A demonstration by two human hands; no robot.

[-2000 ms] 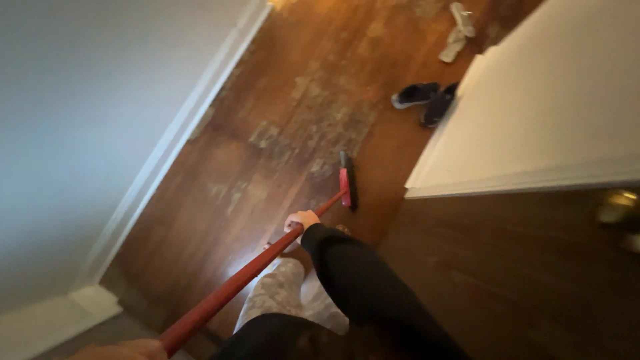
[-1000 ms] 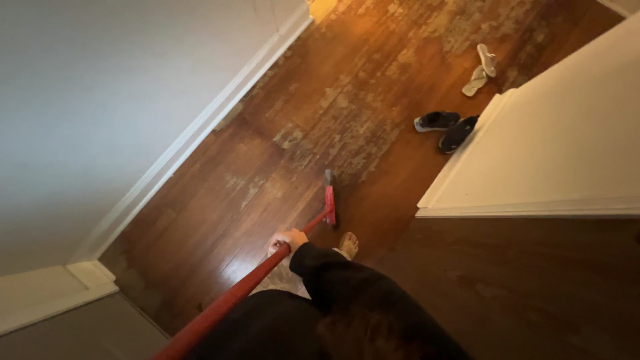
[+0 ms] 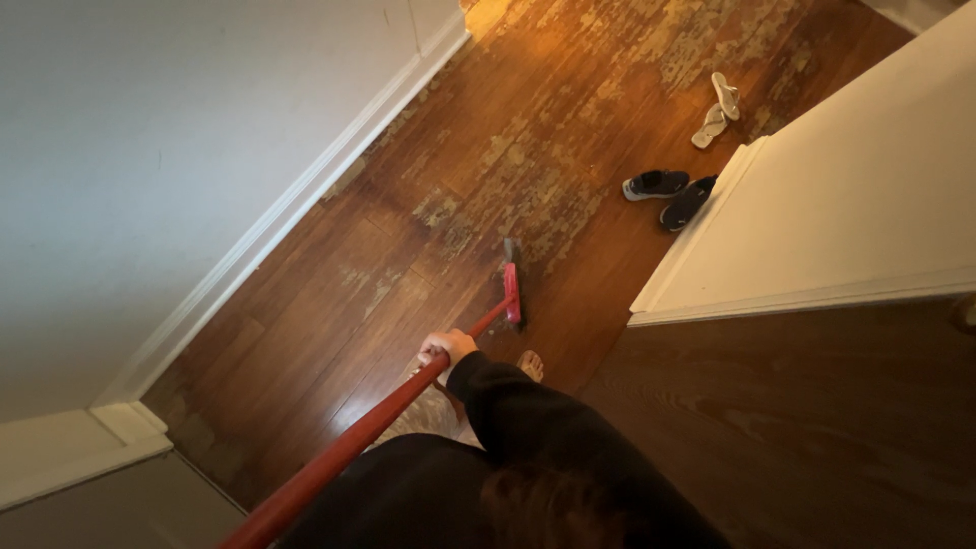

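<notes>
My right hand (image 3: pixel 448 348), in a black sleeve, is closed around the red handle (image 3: pixel 366 425) of a push broom. That handle slants from the bottom left up to the red broom head (image 3: pixel 512 293), whose dark bristles rest on the wooden floor (image 3: pixel 335 305). A grey part shows at the far end of the head. My left hand is out of the frame, and so is the upper end of the handle. My bare foot (image 3: pixel 531 364) stands just below the head.
A pair of dark shoes (image 3: pixel 656 184) lies against the white baseboard at the right. Beyond them are light flip-flops (image 3: pixel 715 114). A wall with a white baseboard (image 3: pixel 305 191) runs along the left, and a dark wooden door (image 3: pixel 801 412) fills the lower right. The floor finish is worn in patches.
My left hand, seen at the handle's upper end two seconds ago, is now out of view. My right hand stays on the handle. The view has shifted, showing more floor ahead.
</notes>
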